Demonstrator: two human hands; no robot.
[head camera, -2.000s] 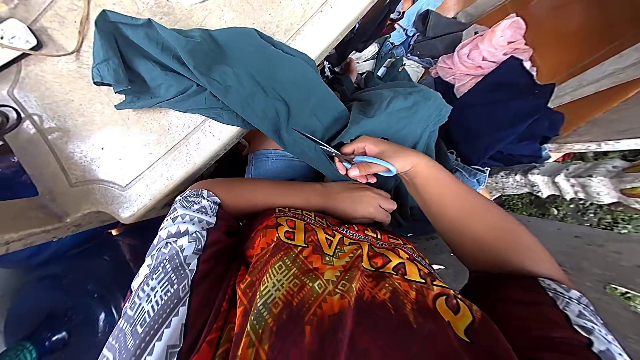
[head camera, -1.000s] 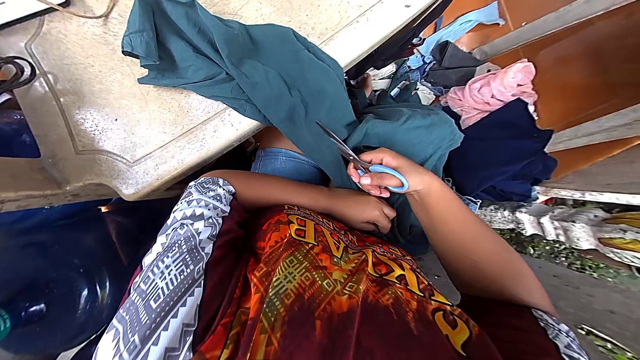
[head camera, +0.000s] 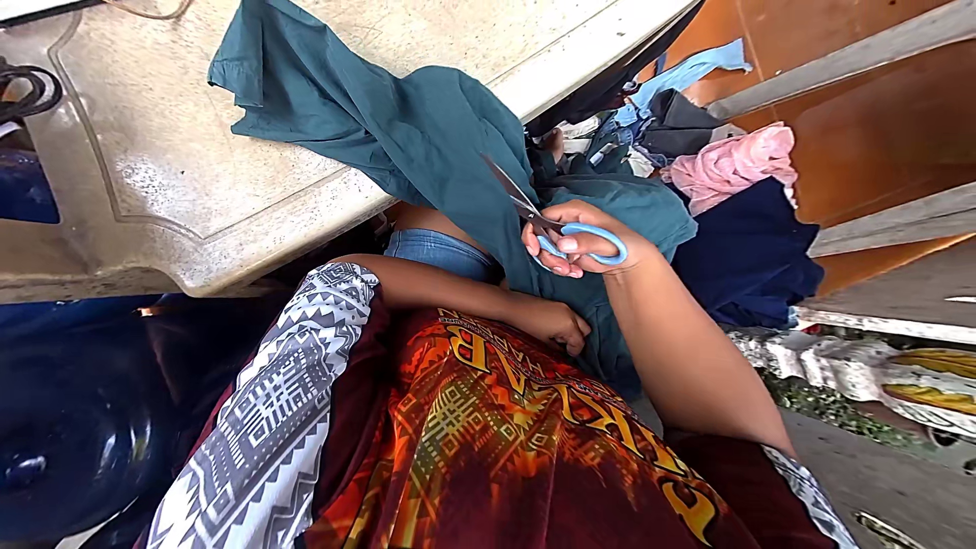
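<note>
My right hand (head camera: 583, 240) holds a pair of scissors (head camera: 583, 235) with light blue handles, its fingers in and around the loops. The metal blades point up and to the left over a dark teal cloth (head camera: 442, 130); whether they touch it I cannot tell. This cloth lies partly on the table, drapes over its edge and runs down across my lap. My left hand (head camera: 560, 324) rests low beside the cloth, fingers curled against its edge. A fold of cloth seems to be pinched there, though the fingertips are hidden.
A worn cream table (head camera: 229, 183) stands at the upper left, with a dark cable (head camera: 30, 91) at its far left. Navy cloth (head camera: 751, 259), pink cloth (head camera: 736, 164) and other fabric scraps lie in a heap at the right. Below the table is a large dark blue container (head camera: 84, 412).
The scissors and my right hand have stayed over the teal cloth, with the blades turned somewhat more upward than two seconds ago. My left hand remains low by the cloth. The view has shifted slightly.
</note>
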